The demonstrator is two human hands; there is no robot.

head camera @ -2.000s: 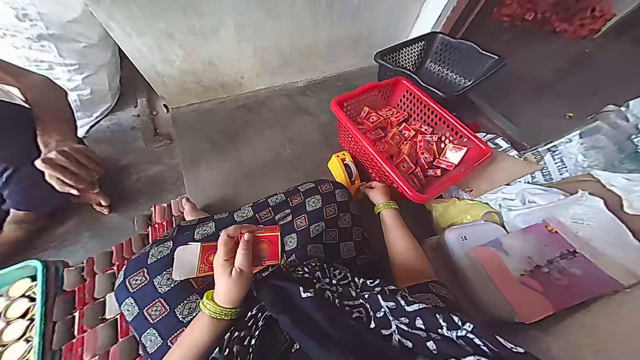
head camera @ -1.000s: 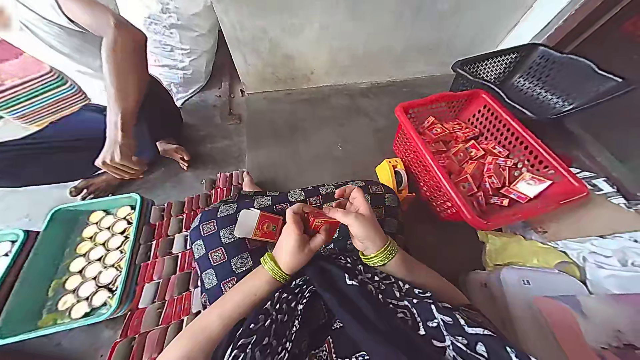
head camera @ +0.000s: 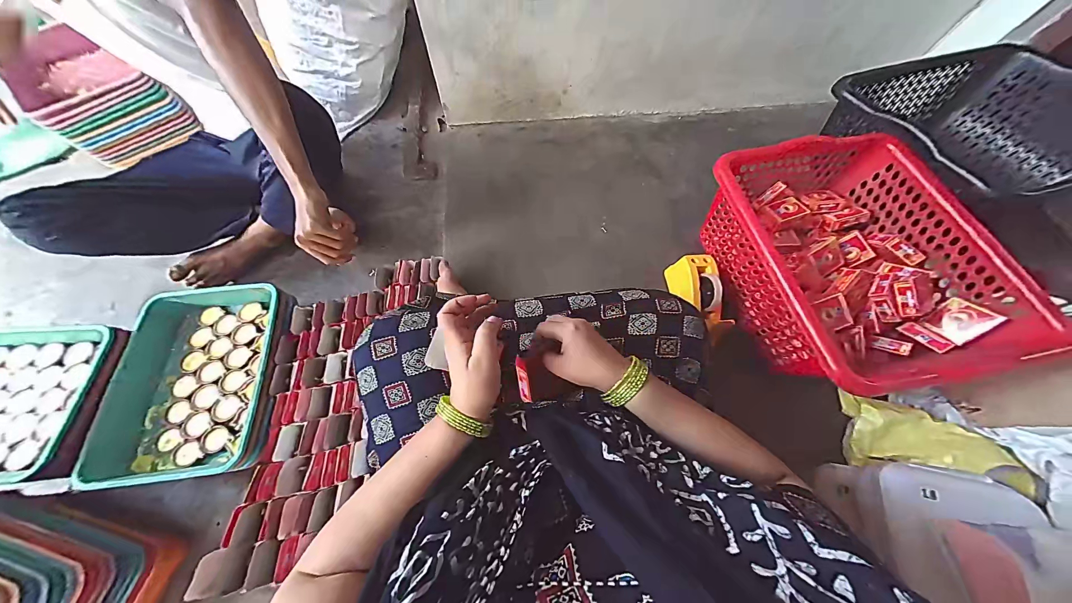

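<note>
Over the lap, my left hand (head camera: 471, 353) is raised with its fingers curled, and a pale card flap (head camera: 437, 347) shows beside its palm. My right hand (head camera: 582, 353) is bent inward close to it. A narrow red carton (head camera: 523, 378) stands on edge between the two hands, against the fingers of the right one, whose tips are hidden. Right of the knee is a yellow tape dispenser (head camera: 695, 285), touching a red plastic basket (head camera: 938, 188) that holds many small red cartons (head camera: 888, 285).
Rows of red and grey cartons (head camera: 314, 419) lie at the left, beside green trays (head camera: 105, 461) of round pieces. Another person (head camera: 322, 226) sits beyond. A black basket (head camera: 997, 117) stands behind the red one; a lidded plastic box (head camera: 888, 511) is at lower right.
My right hand has left the side of the yellow dispenser and come to the left hand over the lap. The printed faces of the held cartons no longer show. The view has turned left.
</note>
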